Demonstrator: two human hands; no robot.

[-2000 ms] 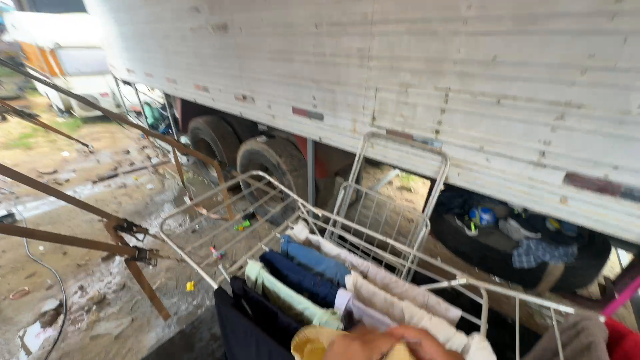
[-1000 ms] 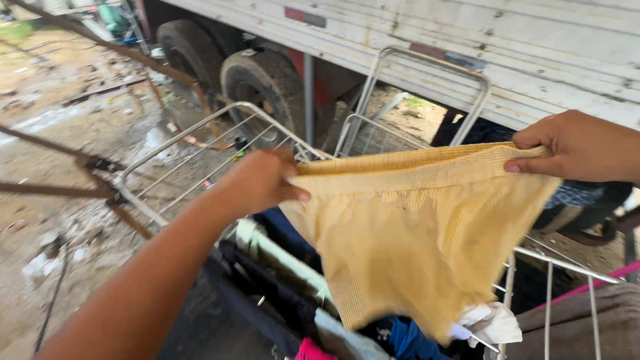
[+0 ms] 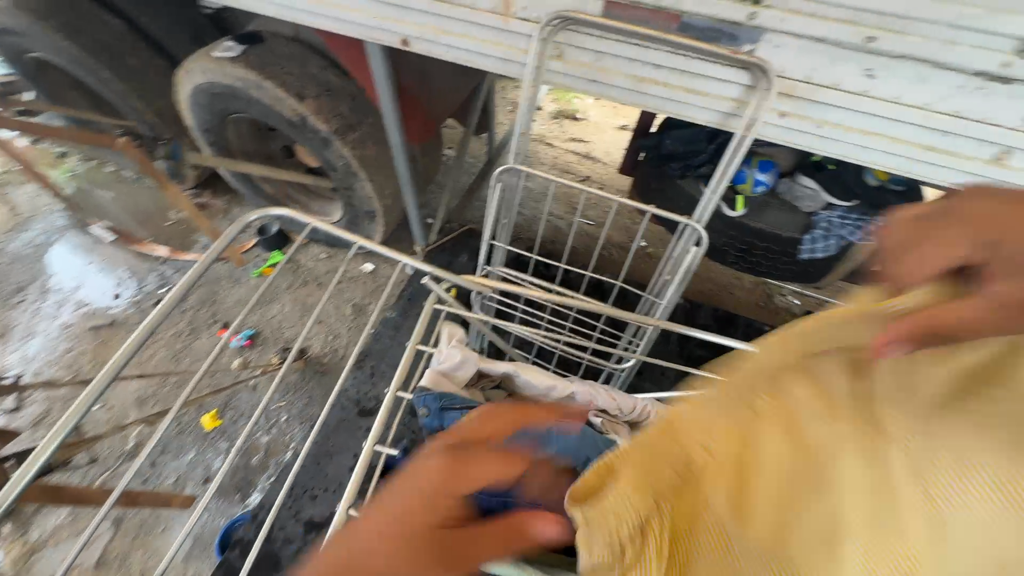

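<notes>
My right hand, blurred at the right edge, grips the waistband of yellow striped shorts. At the bottom centre my left hand is beside the left edge of the shorts, its fingers curved and apart; whether it touches the cloth is hard to tell. Beneath both hands stands a white metal drying rack. A pale garment and blue denim hang on it, partly behind my left hand.
A folding metal cart stands behind the rack. Beyond are a truck wheel, the white trailer side and a tire holding shoes and a ball. Small plastic toys, one yellow, lie on the dirt ground.
One second ago both hands held the shorts stretched by the waistband; now my left hand is off the waistband's end and the shorts have shifted right. The view has moved closer to the rack.
</notes>
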